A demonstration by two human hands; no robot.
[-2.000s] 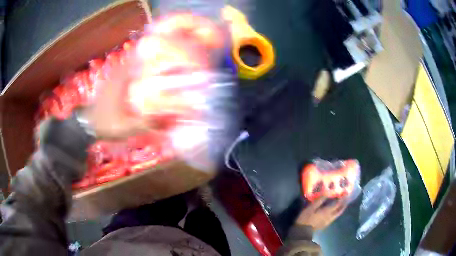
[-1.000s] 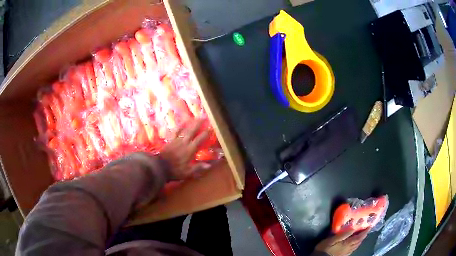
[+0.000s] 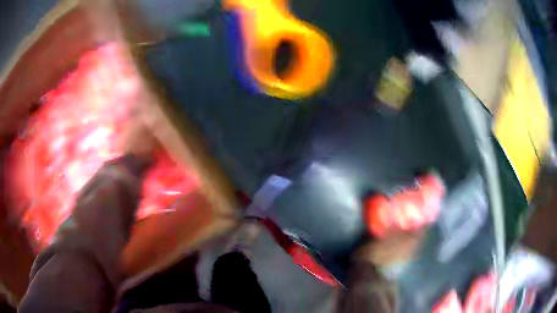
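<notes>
The frame is blurred. The brown carton (image 3: 174,137) stands at the left, with rows of bagged orange-red parts (image 3: 76,143) inside. My left hand (image 3: 143,143) is inside the carton over the parts near its right wall; its fingers are too blurred to read. My right hand (image 3: 394,247) is on the green bench at the lower right, at the near edge of an orange-red bagged part (image 3: 404,208), and appears to hold it.
A yellow and blue tape dispenser (image 3: 290,58) lies on the bench at top centre. A crumpled clear bag (image 3: 464,217) lies right of the held part. More orange-red parts (image 3: 482,293) show at the lower right. Yellow sheets (image 3: 520,122) stand behind the bench rail (image 3: 488,159).
The view has swung to the right, so the carton sits further left. More orange-red parts have come into view at the lower right. My right hand remains at the same bagged part.
</notes>
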